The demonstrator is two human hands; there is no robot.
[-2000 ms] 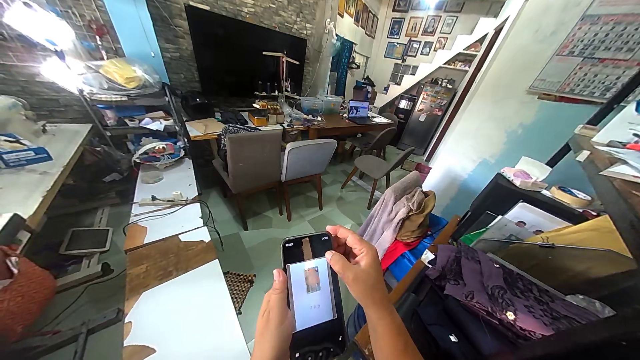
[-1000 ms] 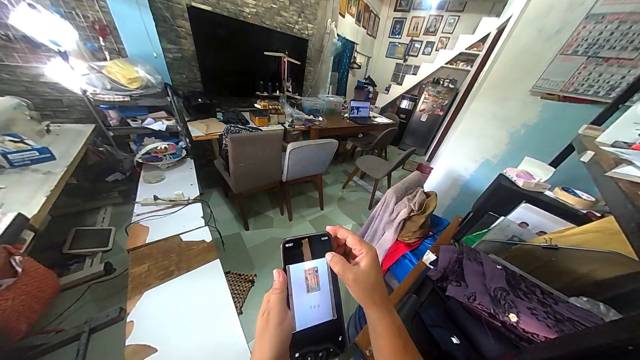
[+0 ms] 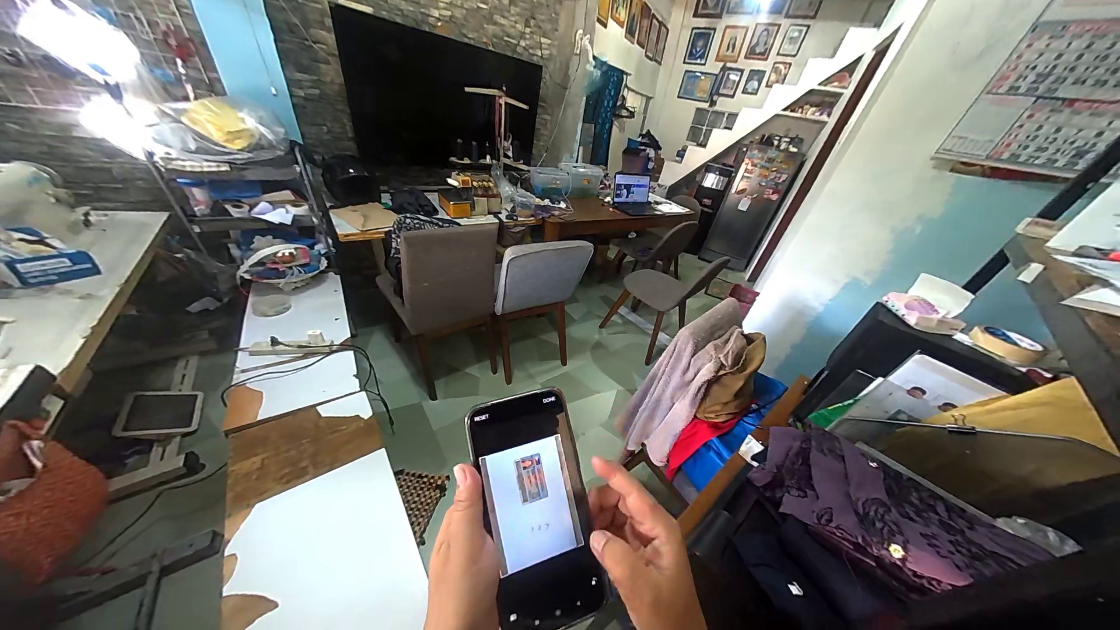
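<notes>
A dark smartphone (image 3: 535, 507) is held upright at the bottom centre, its lit screen showing a picture of a white sheet with a small coloured image, between black bands. My left hand (image 3: 464, 551) grips it along its left edge, thumb on the side. At the phone's right side is my right hand (image 3: 643, 547), its index finger raised off the glass and its thumb near the phone's edge. The lower fingers of the right hand are partly hidden behind or beside the phone, so I cannot tell whether they touch it.
A long white, peeling board (image 3: 324, 534) runs along the left, with a power strip (image 3: 293, 346) and cables on it. Two chairs (image 3: 446, 271) stand ahead by a wooden table (image 3: 577, 219) with a laptop (image 3: 632, 191). Clothes (image 3: 691, 376) drape a chair at right, near a purple cloth (image 3: 901, 507).
My right hand has moved from the phone's upper right edge down and to the right, its index finger now lifted away. The left hand still holds the phone.
</notes>
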